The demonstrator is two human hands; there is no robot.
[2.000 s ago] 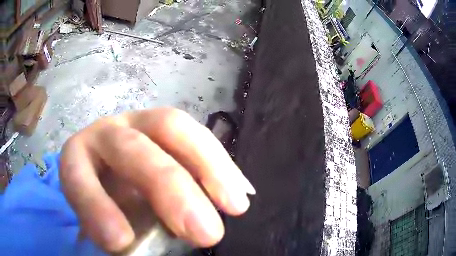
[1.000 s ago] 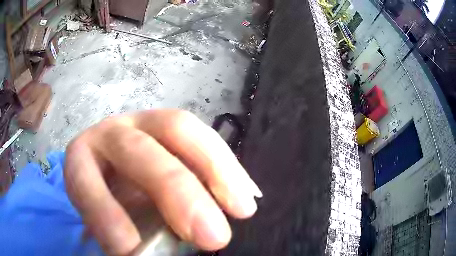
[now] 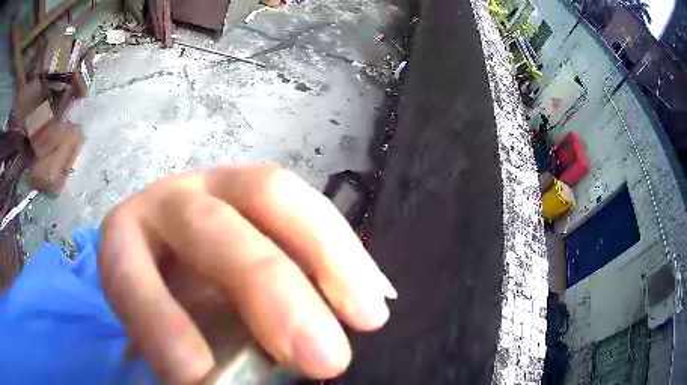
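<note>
My left hand (image 3: 241,263) is bare, large and close at the lower left, with a blue sleeve (image 3: 56,308) behind it. Its fingers are curled, pointing down and right. A small pale item (image 3: 247,370) shows between the fingers at the bottom edge. Most of it is hidden by the fingers and cut off by the frame, so I cannot tell what it is. The thumb cannot be made out. My right hand is not in view.
A dark parapet (image 3: 444,188) with a speckled edge runs down the right of the stained concrete floor (image 3: 248,120). Brown boards (image 3: 56,158) lie at the left. Beyond the parapet are a red crate (image 3: 571,158), a yellow bin (image 3: 558,201) and a dark blue opening (image 3: 603,237).
The view has shifted slightly, so the yard and parapet sit a little further right. My left hand keeps its curled pose around the pale item.
</note>
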